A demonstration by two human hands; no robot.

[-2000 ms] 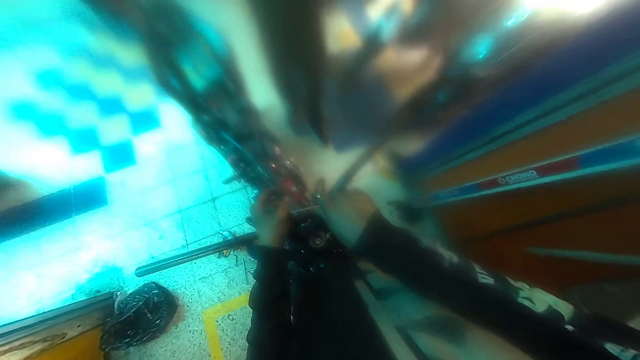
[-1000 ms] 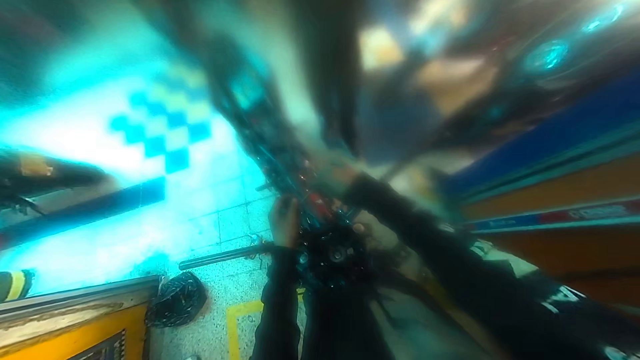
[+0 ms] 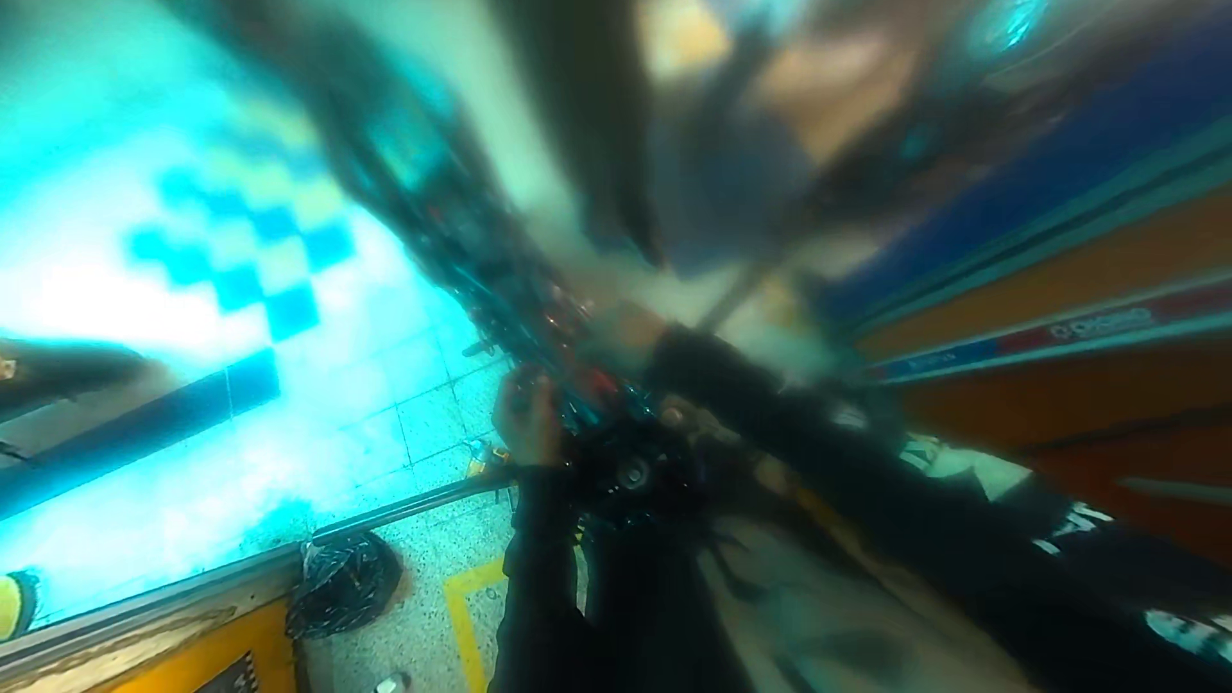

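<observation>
My left hand (image 3: 531, 416), in a dark sleeve, is at the left side of a dark, blurred machine with red parts (image 3: 602, 380), which looks like a motorcycle. My right hand (image 3: 630, 337) reaches over the machine's right side, its fingers lost in blur. Below and between the hands lies a black round part with a light centre (image 3: 632, 474). A long dark bar (image 3: 419, 505) extends to the left from near my left wrist. Whether either hand grips anything cannot be made out.
A bin with a black plastic bag (image 3: 345, 584) stands on the speckled tiled floor, beside a yellow floor line (image 3: 462, 616). An orange cabinet with a wooden edge (image 3: 144, 630) is at lower left. Orange and blue panels (image 3: 1059, 385) run along the right.
Two seconds ago both hands were close together above the black round part; now they are farther apart, one on each side of the red parts. The view has shifted somewhat.
</observation>
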